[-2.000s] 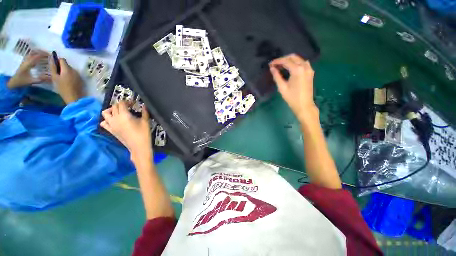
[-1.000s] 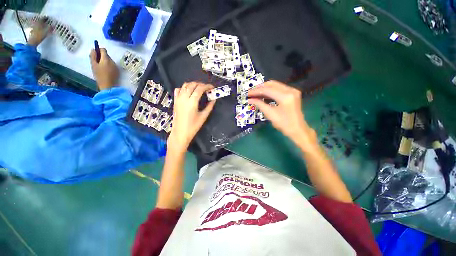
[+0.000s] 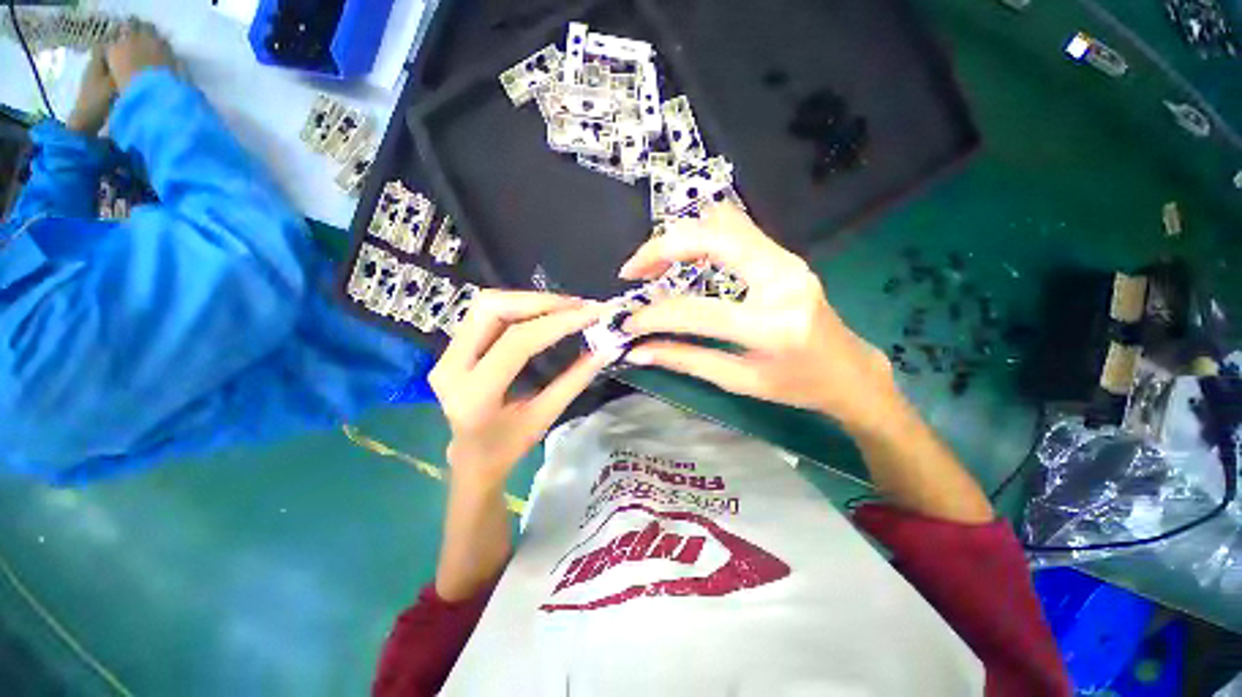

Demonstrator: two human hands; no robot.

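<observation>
My left hand (image 3: pixel 507 370) holds a pale module plate (image 3: pixel 608 331) between thumb and fingers above the near edge of the black divided tray (image 3: pixel 470 218). My right hand (image 3: pixel 763 320) has its thumb and fingertips at the same plate. Whether it holds a small black part is hidden by the fingers. A loose pile of module plates (image 3: pixel 599 109) lies in the tray's left compartment and runs down behind my right hand. Small black parts (image 3: pixel 827 134) lie in the right compartment. Plates in rows (image 3: pixel 395 286) lie on the second tray at left.
A neighbour's blue sleeve (image 3: pixel 204 177) and hands are at left beside a blue parts bin (image 3: pixel 322 34) on a white surface. Tiny dark bits (image 3: pixel 940 320) lie on the green bench. A black fixture with tan blocks (image 3: pixel 1124 334) and a clear plastic bag (image 3: pixel 1103 470) are at right.
My left hand came from the rows on the second tray to the divided tray and took a plate. My right hand moved from the black parts to that plate. The view has shifted.
</observation>
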